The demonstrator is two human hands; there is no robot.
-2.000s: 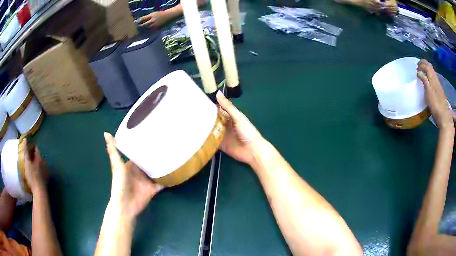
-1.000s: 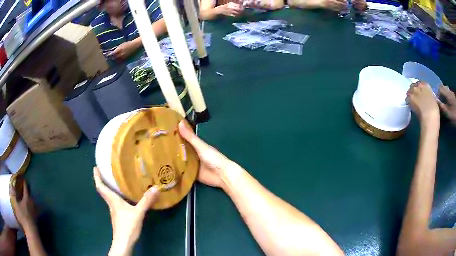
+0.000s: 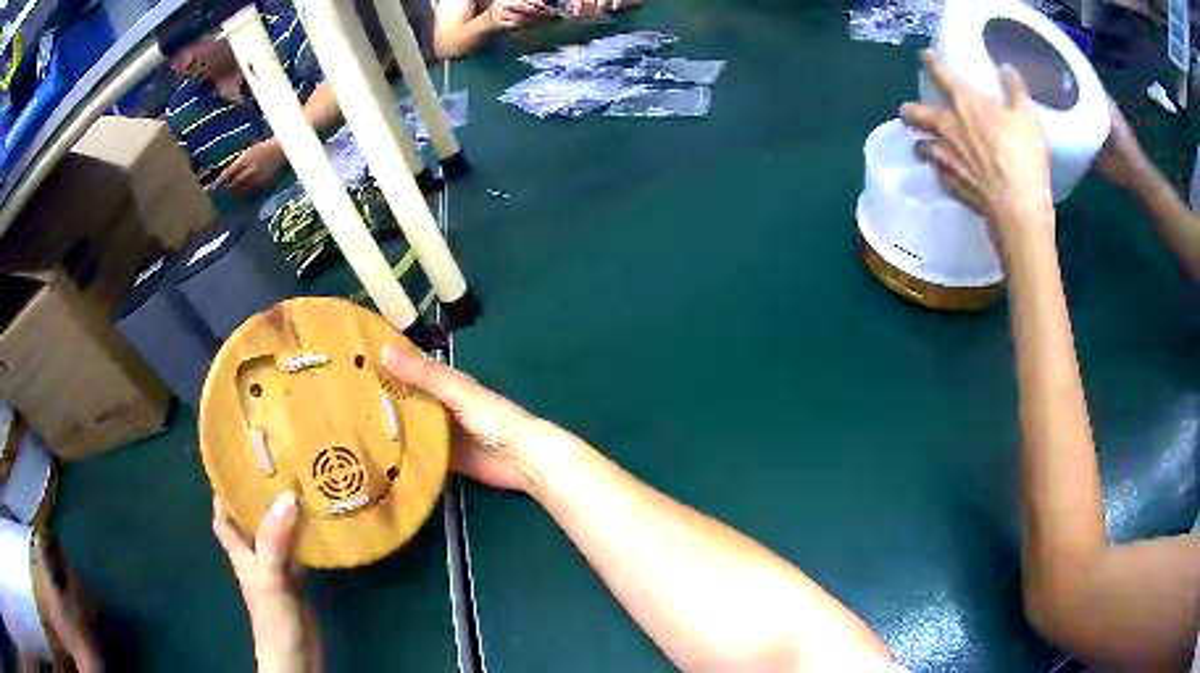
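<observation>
The aroma diffuser unit (image 3: 309, 427) is held up above the green table with its round wood-grain base facing me. The base shows a ring-slot vent grille (image 3: 338, 471), several short pale strips, dark screw holes and a recess at its upper left. The white body is hidden behind the base. My left hand (image 3: 270, 579) grips the lower left edge, with the thumb on the base. My right hand (image 3: 487, 427) holds the right edge, with the thumb near the upper right of the base.
Cream pipes (image 3: 382, 158) stand at the table seam. Grey cylinders (image 3: 217, 283) and a cardboard carton (image 3: 86, 375) are at left. Plastic bags (image 3: 612, 79) lie at the far side. At right, a person's hands hold a white cover (image 3: 1086, 118) beside an open unit (image 3: 921, 224). Another worker sits back left.
The unit has turned from showing its white side and dark top panel to showing its base squarely. Both hands have shifted left in view. The person at right has lifted a white cover.
</observation>
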